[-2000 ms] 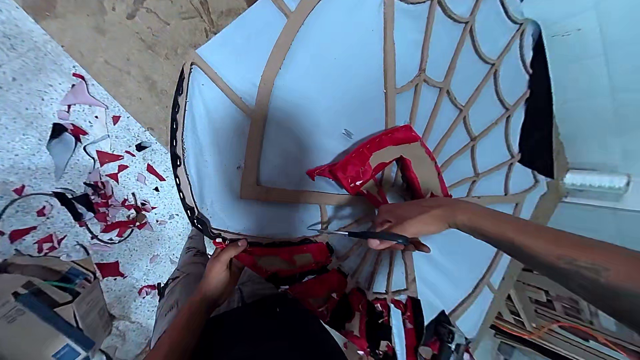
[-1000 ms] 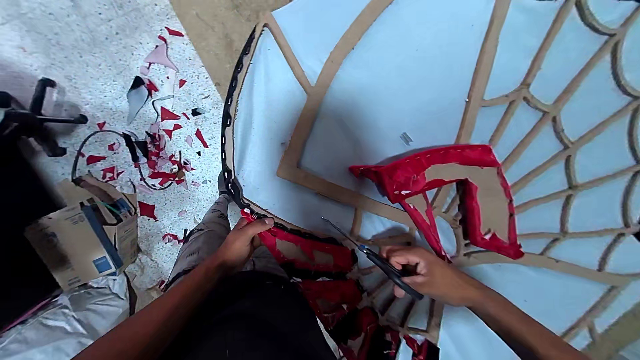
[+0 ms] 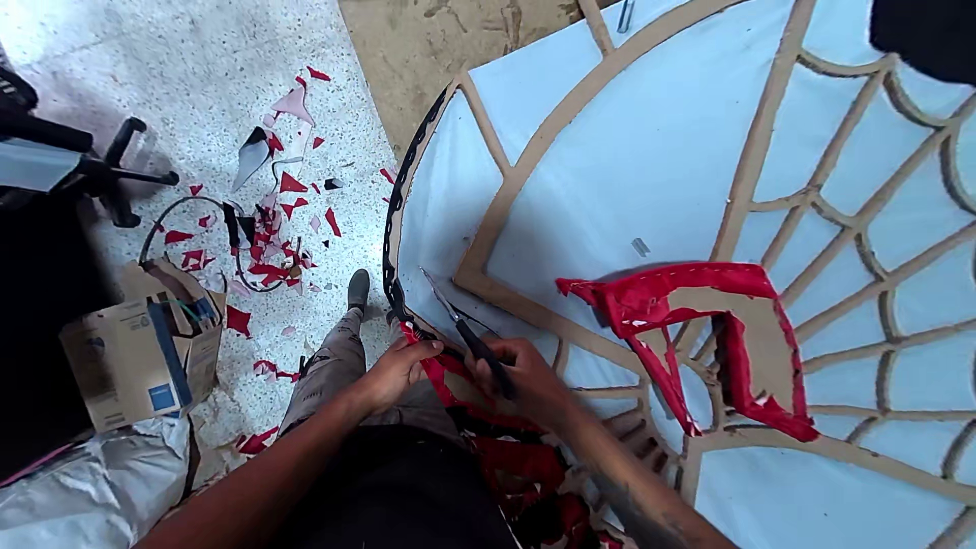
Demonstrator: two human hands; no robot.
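Note:
My left hand (image 3: 400,372) grips the end of a red-fabric-edged strip (image 3: 450,377) at the near edge of a large light-blue panel (image 3: 640,183) with raised brown strips. In my right hand (image 3: 522,381) is a pair of dark-handled scissors (image 3: 474,335), its blades pointing up and left over the panel. How far the blades are parted I cannot tell. A cardboard piece wrapped in red fabric (image 3: 709,282) lies on the panel to the right of my right hand. Black trim (image 3: 393,229) runs along the panel's left curved edge and ends near my left hand.
Red, black and pale fabric scraps (image 3: 267,244) litter the speckled floor (image 3: 229,69) at left. An open cardboard box (image 3: 137,358) holds several items, with silvery sheeting (image 3: 107,488) below it. A black chair base (image 3: 122,171) stands at the left edge. Two small metallic items lie on the panel.
My right hand has moved with the scissors off the red-wrapped piece and closer to my left hand. My left hand keeps hold of the red-edged strip. The view has shifted.

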